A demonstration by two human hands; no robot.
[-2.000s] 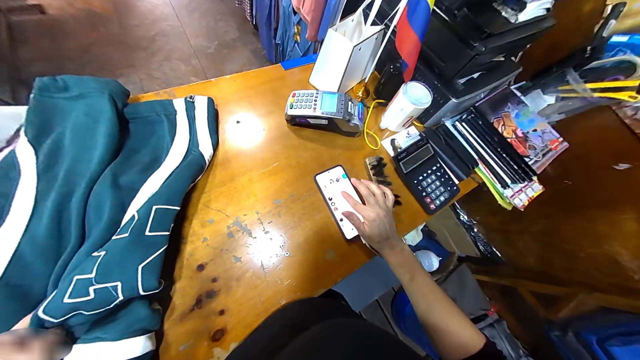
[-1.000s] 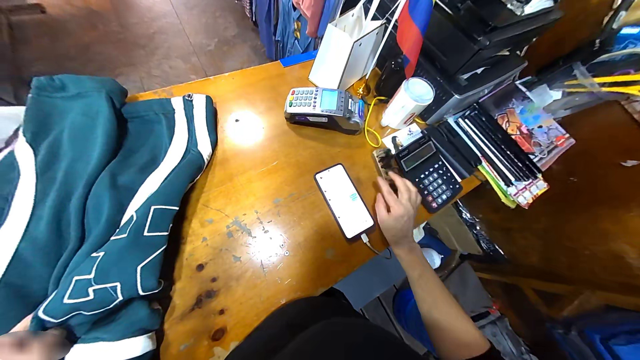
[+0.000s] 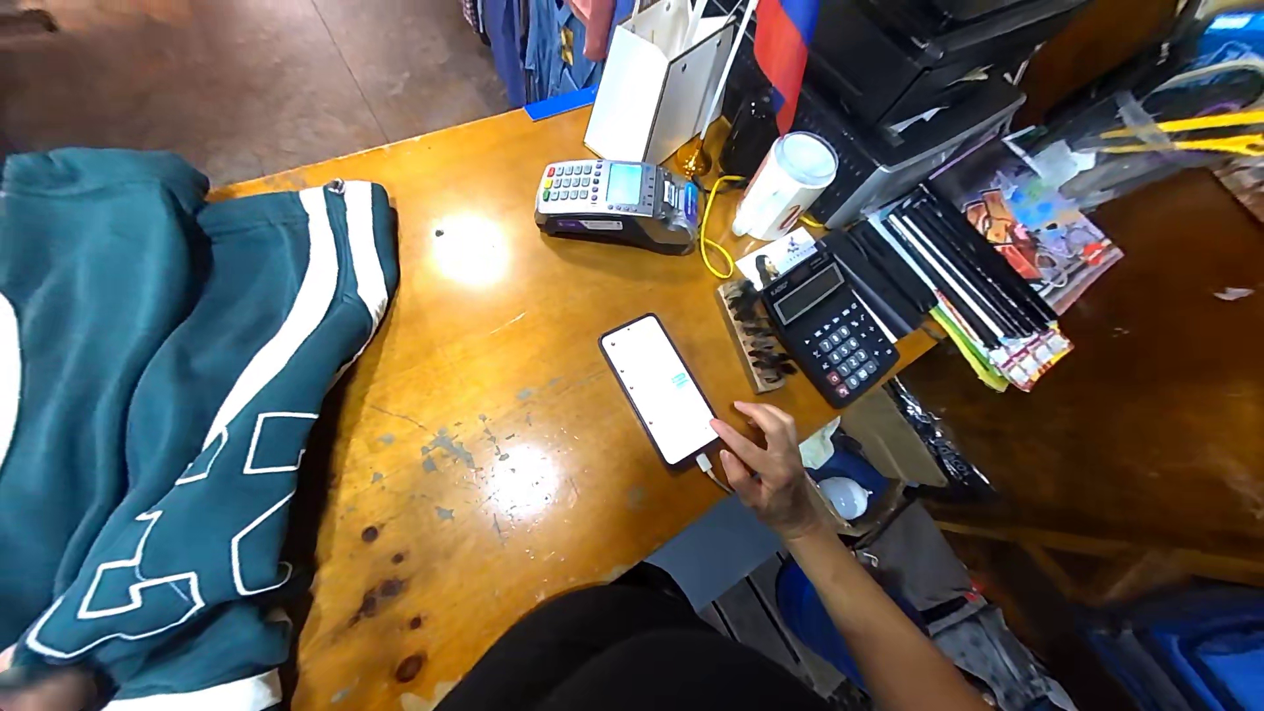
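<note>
A smartphone (image 3: pixel 660 390) with a lit white screen lies on the varnished wooden counter (image 3: pixel 553 533), a white cable at its lower end. My right hand (image 3: pixel 770 464) hovers at the phone's lower right corner, fingers spread, the index fingertip at the screen's edge; it holds nothing. A green garment with white stripes and outlined figures (image 3: pixel 227 375) is spread over the counter's left side. My left hand (image 3: pixel 49 688) shows only as a blur at the bottom left corner, by the garment's lower edge; its grip cannot be made out.
A card terminal (image 3: pixel 620 202), a white paper bag (image 3: pixel 657 89) and a white cup (image 3: pixel 787 185) stand along the far side. A black calculator (image 3: pixel 829 326) lies beside a small wooden block with dark bristles or clips (image 3: pixel 752 336). Black folders (image 3: pixel 963 262) and a printer (image 3: pixel 889 118) are at the right.
My right hand moved from over the phone to the small block beside it, then back down to the phone's lower right corner. The phone's screen content changed. The garment stays where it was.
</note>
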